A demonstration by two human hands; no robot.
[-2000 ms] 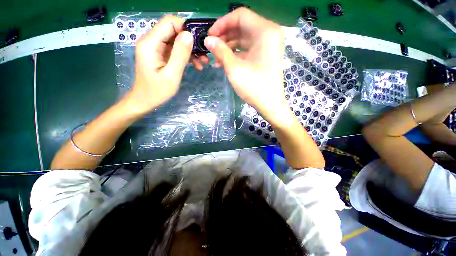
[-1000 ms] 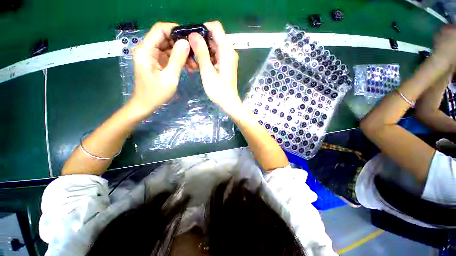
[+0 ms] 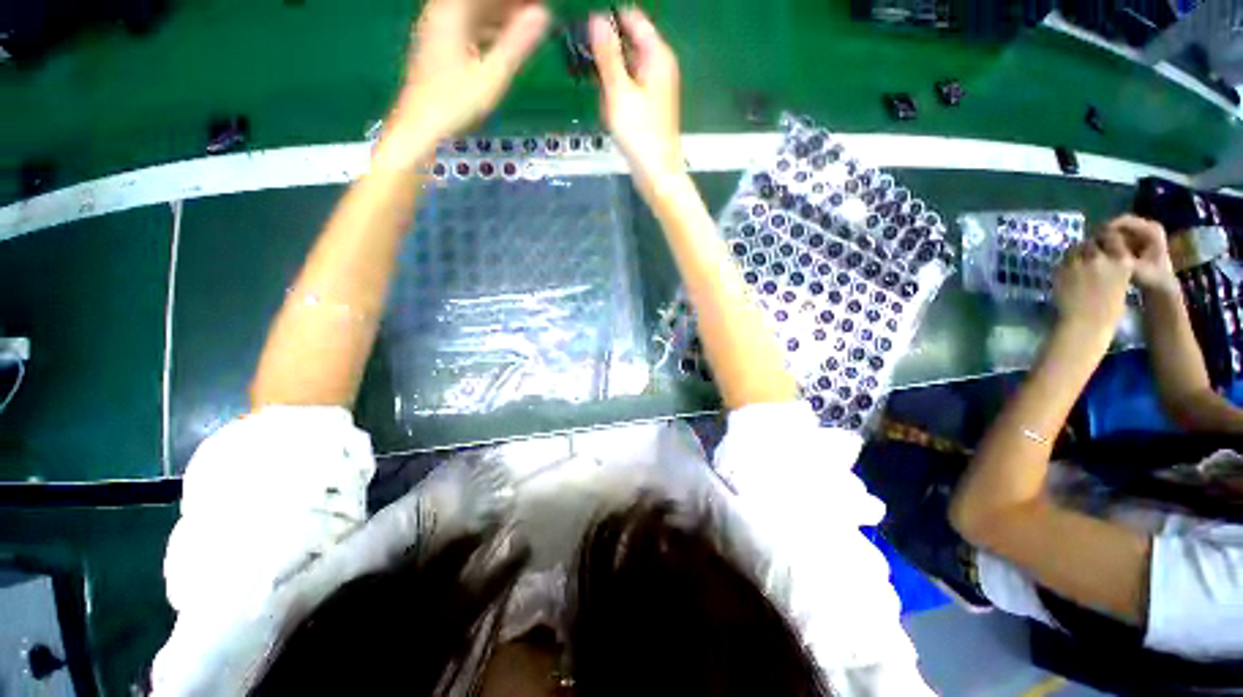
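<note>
My left hand (image 3: 466, 66) is at the top edge, partly cut off and blurred, with its fingers apart and nothing visible in it. My right hand (image 3: 638, 85) is beside it on the right, with its fingers on a small black unit (image 3: 581, 49) over the green strip beyond the white line. The clear blister tray (image 3: 525, 293) lies below between my forearms. Its pockets look mostly empty, with rows of dark round parts (image 3: 510, 169) along the far edge.
Overlapping clear sheets of dark rounds (image 3: 832, 272) lie right of my right forearm. Black units (image 3: 228, 134) are spaced along the green strip. A smaller sheet (image 3: 1020, 253) lies farther right, near a coworker's hands (image 3: 1111, 272). A grey-white box (image 3: 30, 633) is at lower left.
Both hands have moved forward, beyond the white line, and apart. The left hand has come off the black unit. The tray's far rows are uncovered. The coworker's hands have moved lower.
</note>
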